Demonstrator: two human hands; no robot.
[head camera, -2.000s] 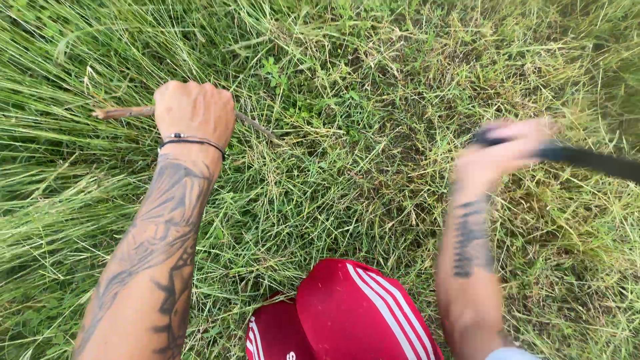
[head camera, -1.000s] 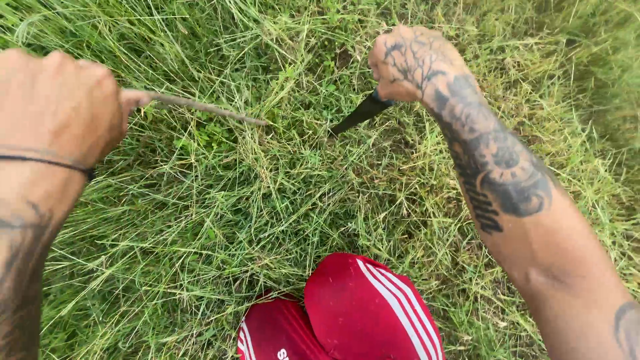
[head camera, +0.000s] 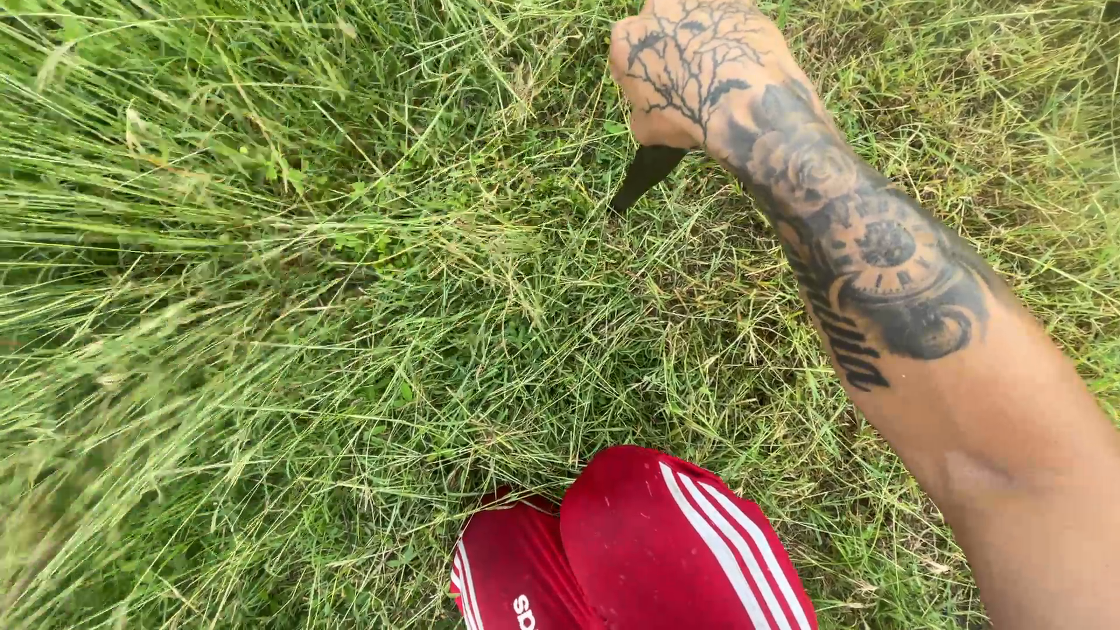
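Note:
My right hand (head camera: 700, 74) is closed in a fist at the top, right of the middle, its back toward the camera. From under it a dark, flat blade (head camera: 646, 178), probably a machete's, slants down and left, and its lower end meets the short grass (head camera: 604, 289). The handle is hidden inside the fist. My left hand is out of view, and so is the stick.
Tall green grass (head camera: 131, 236) leans across the left side. Shorter, partly dry and yellowish grass (head camera: 962, 114) lies on the right. My knees in red shorts with white stripes (head camera: 665, 542) show at the bottom.
My left hand, which gripped a thin wooden stick in both earlier frames, has left the view with it. My right hand has come inward from the right since the first frame, still holding the dark tool.

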